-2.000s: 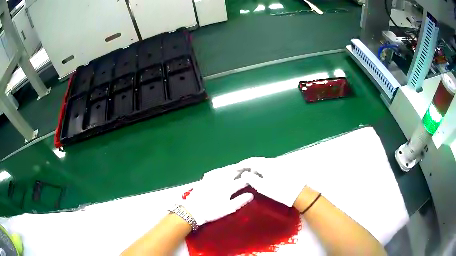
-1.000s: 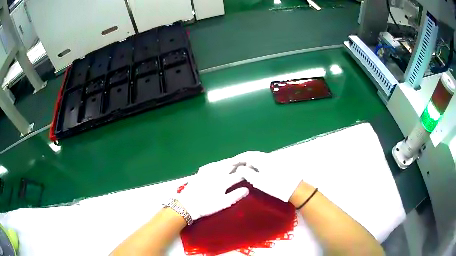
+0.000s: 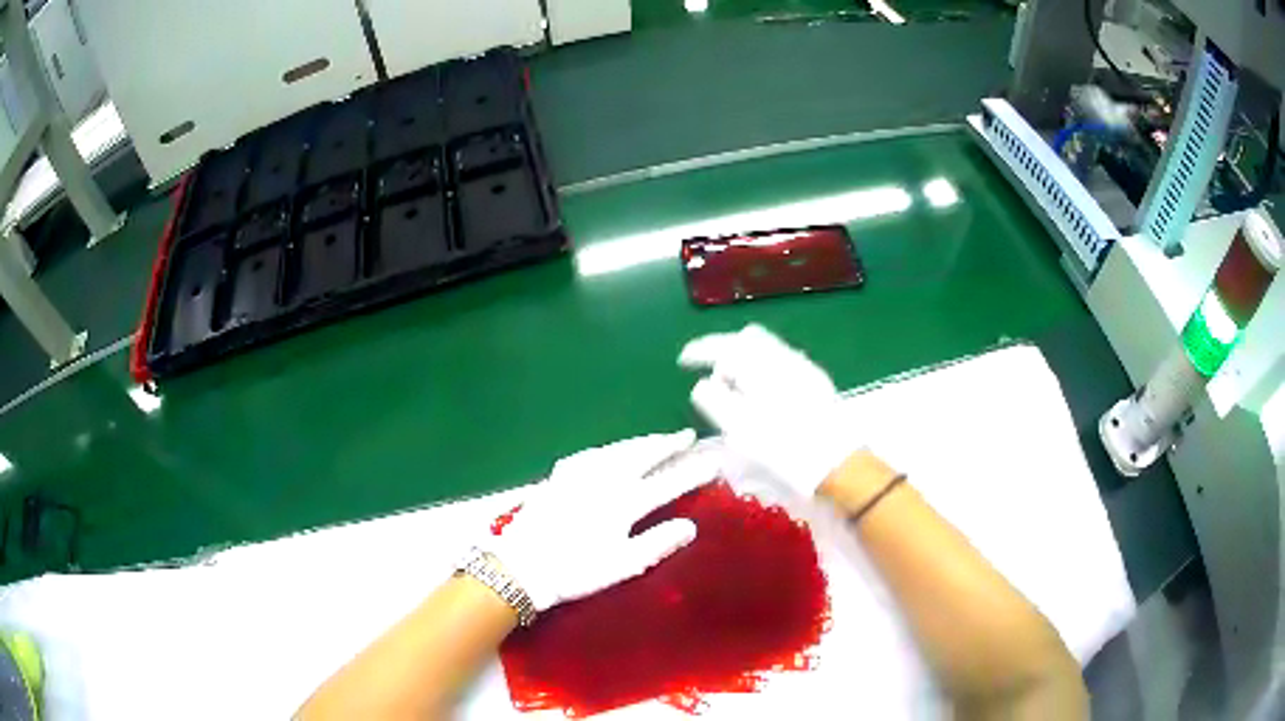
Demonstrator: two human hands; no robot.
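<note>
A pile of translucent red film pieces (image 3: 691,599) with ragged edges lies on the white table cover (image 3: 972,437). My left hand (image 3: 592,521), in a white glove with a metal watch at the wrist, rests on the pile's upper left part, fingers apart. My right hand (image 3: 768,402), gloved with a dark band at the wrist, is raised at the belt's near edge, above and right of the pile. Its fingers are bent and slightly blurred, with nothing visible in them. A frame with film fitted (image 3: 775,265) lies on the green belt beyond it.
A large black parts tray (image 3: 359,211) with a red edge sits at the back left. Black frames (image 3: 50,528) lie on the green conveyor belt (image 3: 423,423) at the far left. A signal tower light (image 3: 1212,331) and machine (image 3: 1226,479) stand right. Part of a fan (image 3: 21,676) shows lower left.
My right hand has lifted off the pile and moved up towards the belt. My left hand has stayed on the pile. The filmed frame and the dark frames have shifted left on the belt.
</note>
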